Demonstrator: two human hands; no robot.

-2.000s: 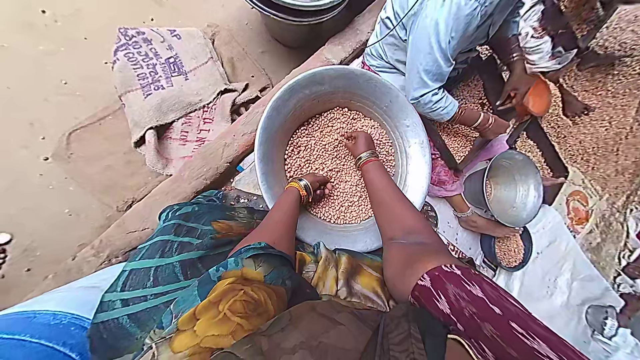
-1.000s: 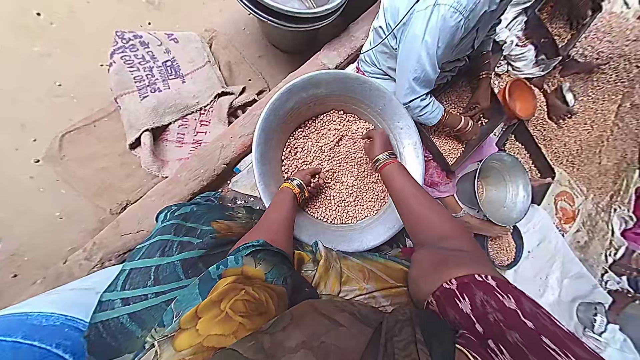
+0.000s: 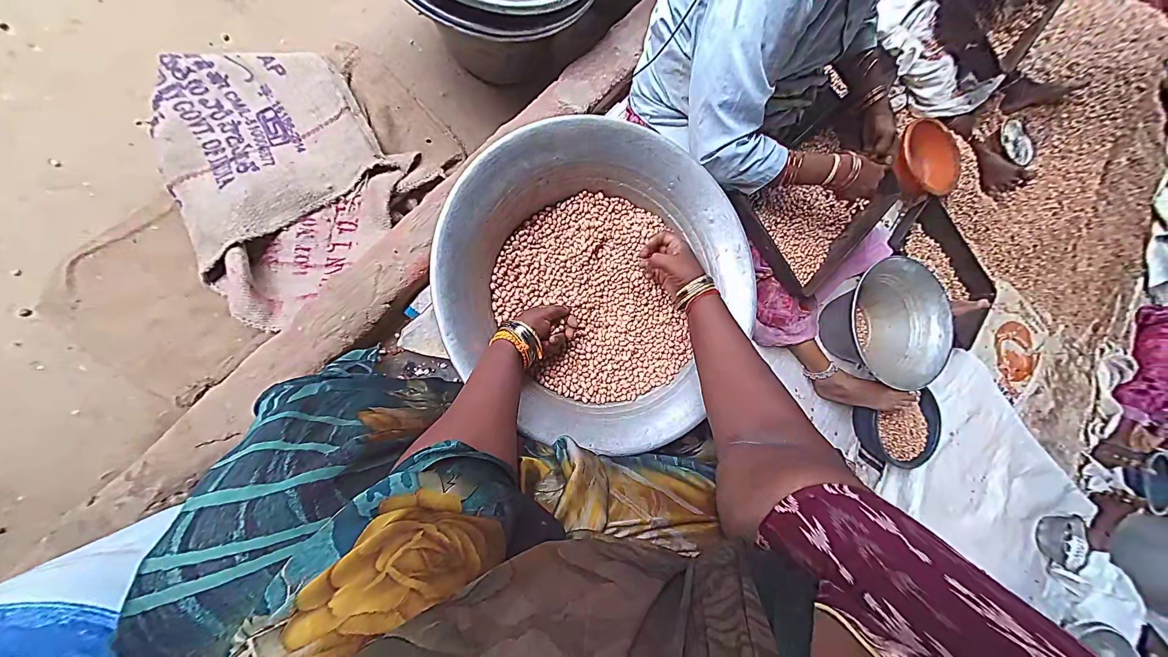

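A wide aluminium basin [image 3: 474, 228] with shelled peanuts [image 3: 584, 292] heaped in its bottom stands in front of my knees. My left hand [image 3: 549, 330], with bangles at the wrist, rests on the peanuts at the lower left of the heap, its fingers curled. Over the heap's right part is my right hand [image 3: 669, 260], thumb and fingertips drawn together near the basin's inner wall. Whether either hand has peanuts between its fingers cannot be made out.
Printed jute sacks [image 3: 265, 155] lie left of a raised ledge [image 3: 365, 283]. Dark tubs [image 3: 502, 41] stand at the top. At right, a co-worker in a blue shirt [image 3: 730, 82] sits by framed trays, an orange bowl [image 3: 927, 157], a metal pot [image 3: 903, 319] and spread peanuts [image 3: 1058, 237].
My right hand has moved away from the basin's right wall, toward the heap. The co-worker's hands have shifted near the orange bowl, which is tilted differently.
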